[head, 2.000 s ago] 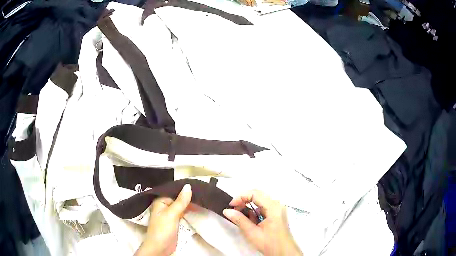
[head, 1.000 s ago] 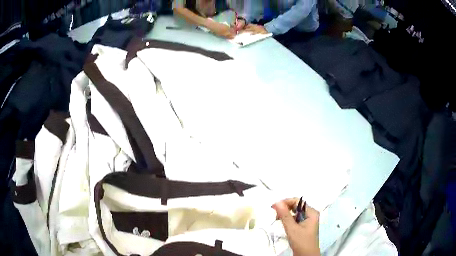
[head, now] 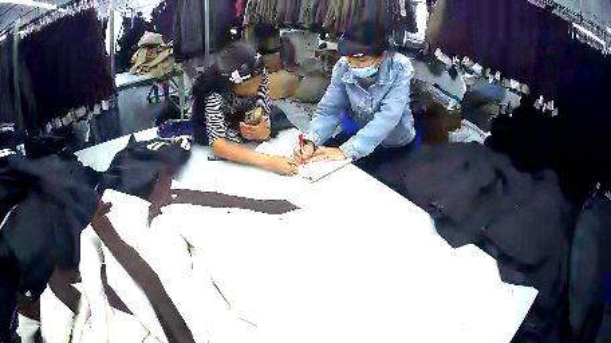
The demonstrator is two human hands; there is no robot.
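No hand of mine is in the picture. The white garments lie nearest, spread over the left and middle of the table and partly washed out to blank white. One dark brown waistband runs diagonally down to the bottom edge. Another dark waistband lies across the top of the pile and ends in a point. The garment with the open waist is out of view below the frame.
The pale table's right corner shows. Dark garments are heaped at right, more at left. Two people stand at the far end; one holds a red pen over white paper. Dark clothes hang behind.
The view has tilted up to the far end of the table and the people there. My left hand, then my right hand with the dark pointed snips, and the open waist have left the picture.
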